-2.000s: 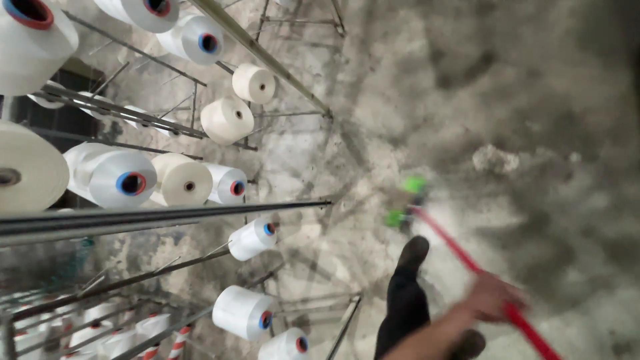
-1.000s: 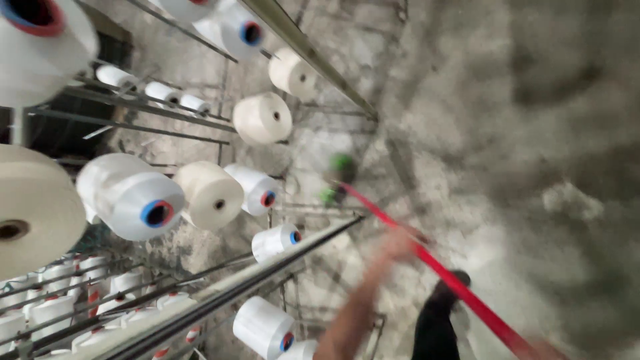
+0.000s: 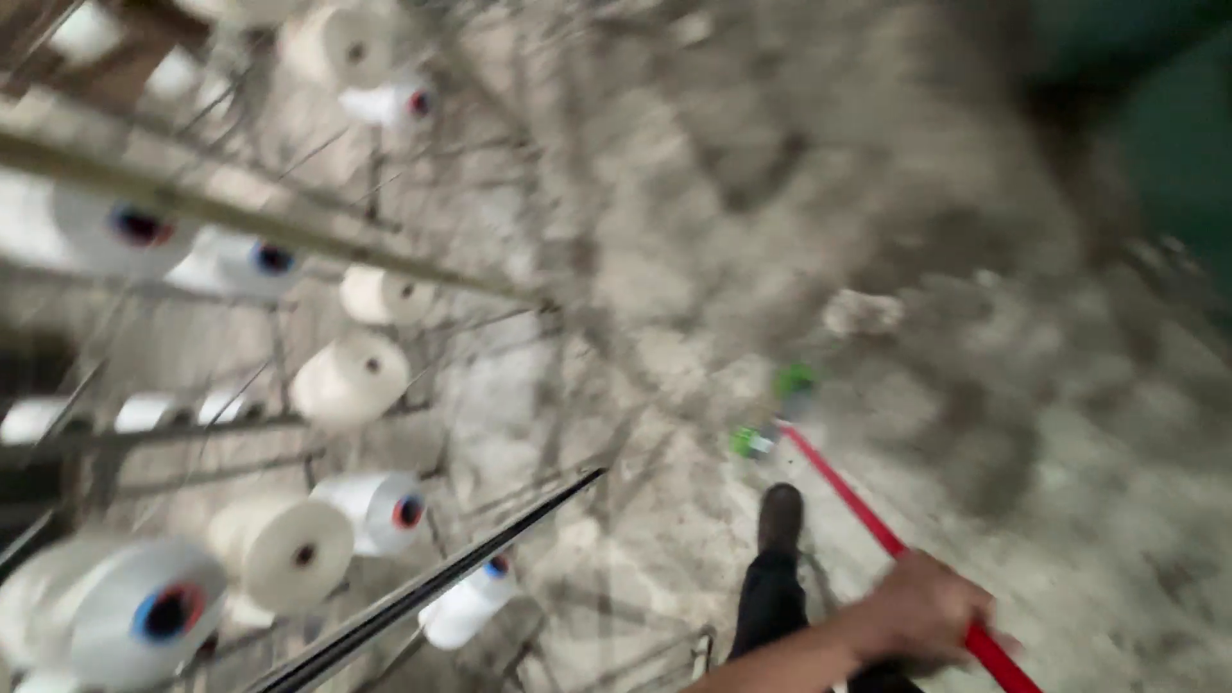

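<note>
My left hand (image 3: 929,606) is closed around a long red pole (image 3: 852,496), which slants from the lower right edge up to the left. At the pole's far end, a small head with green ends (image 3: 794,380) rests at floor level, just beyond my dark shoe (image 3: 781,518). Blur hides the exact kind of head. My right hand is out of the frame.
Metal racks at the left hold white and cream yarn cones (image 3: 351,377). A rack post (image 3: 500,549) reaches toward the middle. A pale clump (image 3: 863,314) lies on the stained concrete floor (image 3: 674,241). Something dark green stands at the upper right.
The green-ended head has moved away from the rack post it was beside one second ago. Part of my right hand, at the lower right edge then, has left the view. The view has shifted.
</note>
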